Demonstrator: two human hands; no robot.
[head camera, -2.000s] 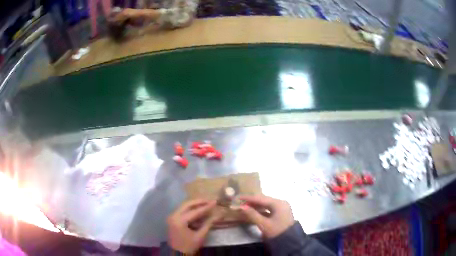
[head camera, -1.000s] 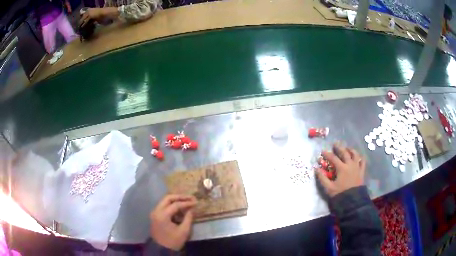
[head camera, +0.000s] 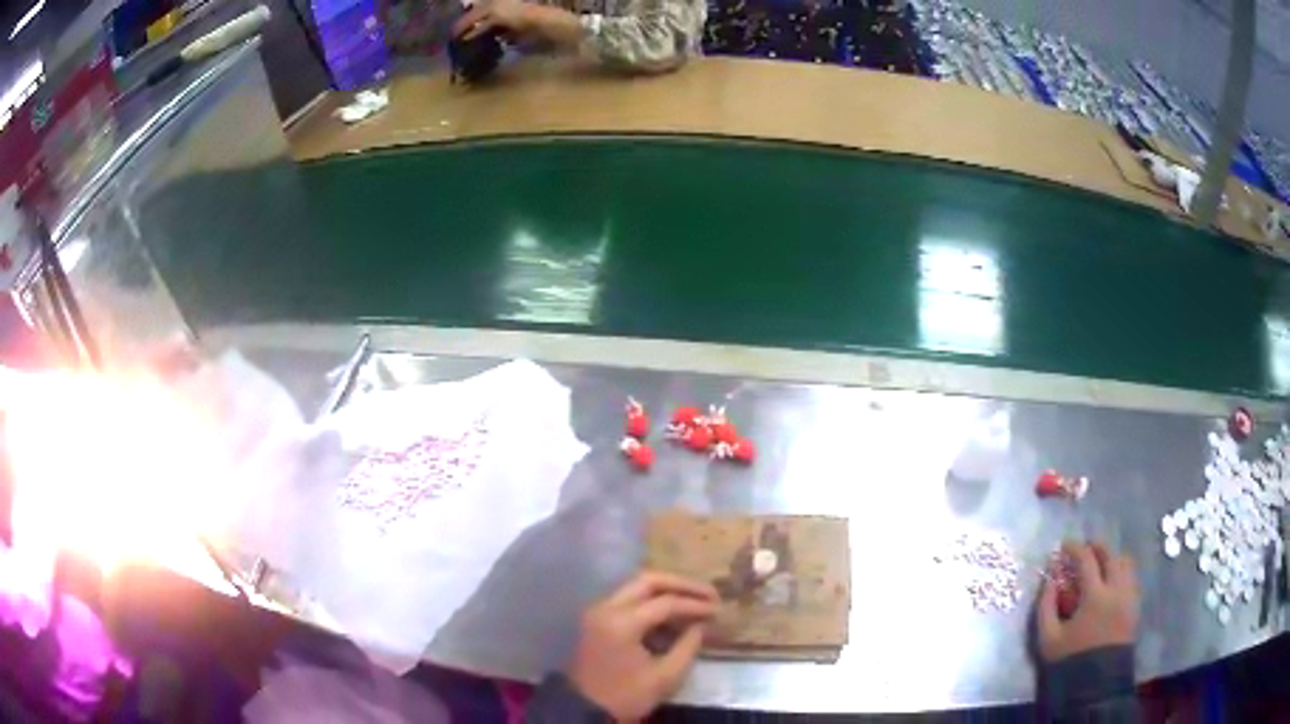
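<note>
My left hand (head camera: 644, 639) is at the left edge of the tan-brown pad (head camera: 814, 587), fingers curled; whether it holds something small is hidden. A whitish glue dab (head camera: 764, 562) sits on a dark stain on the pad. My right hand (head camera: 1096, 611) is lowered over red figures (head camera: 1065, 591) on the bench at right, hiding most of them; its grip cannot be told. One red figure with white parts (head camera: 1050, 484) lies just beyond it. A loose group of red figures (head camera: 693, 429) lies beyond the pad. Small white-and-pink pieces (head camera: 988, 570) lie left of my right hand.
A white sheet (head camera: 488, 566) bears speckled pieces (head camera: 410, 474) at left, near a glaring lamp. A translucent white bottle-like thing (head camera: 976, 453) stands beyond the small pieces. White discs (head camera: 1234, 523) lie far right. A green belt (head camera: 764, 255) runs behind; another person's hand (head camera: 524, 21) is across it.
My right hand has left the pad and reached to the red figures at right, where it stays. My left hand stays at the pad's left edge. The camera view has swung.
</note>
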